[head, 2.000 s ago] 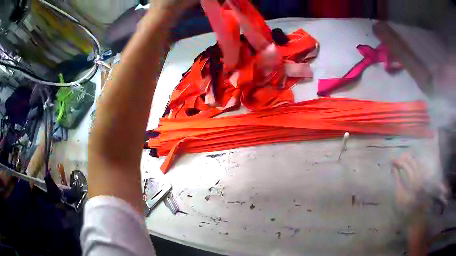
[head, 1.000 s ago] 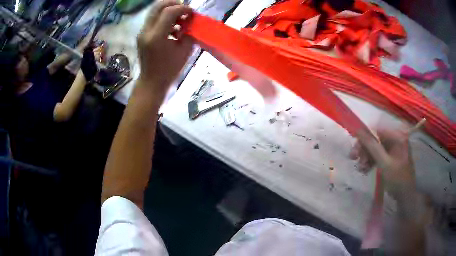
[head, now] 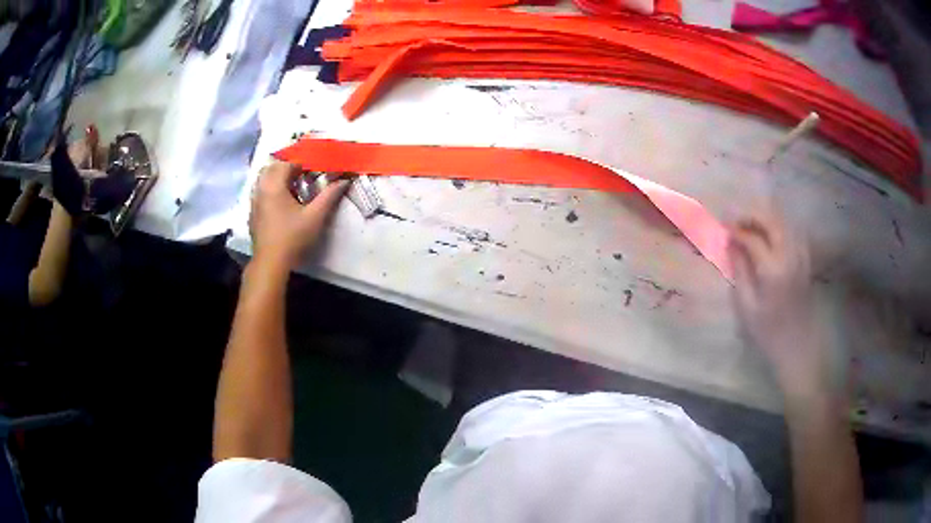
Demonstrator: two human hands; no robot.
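An orange-red fabric strip point(head: 459, 163) lies along the table, its right part twisted to show a pale pink side. My right hand point(head: 771, 271), blurred, holds this right part. My left hand point(head: 281, 220) is at the strip's left end, with finger and thumb around a shiny metal folder piece point(head: 309, 186); whether it grips the metal or the strip end is unclear. Another slotted metal piece point(head: 364, 196) lies beside the thumb. The stack of cut orange strips point(head: 613, 61) lies behind. An awl's pale handle point(head: 801, 128) is at the stack's front edge; its spike is not clear.
The scuffed pale tabletop point(head: 510, 250) has its near edge below my hands. A magenta scrap point(head: 801, 18) lies at the back right. A white cloth point(head: 230, 112) covers the left table, where another person's arm point(head: 51, 255) reaches toward a dark metal object point(head: 128, 174).
The strip was held raised and stretched between both hands; it is now lowered onto the table. My left hand has come down to the metal pieces. The view has shifted.
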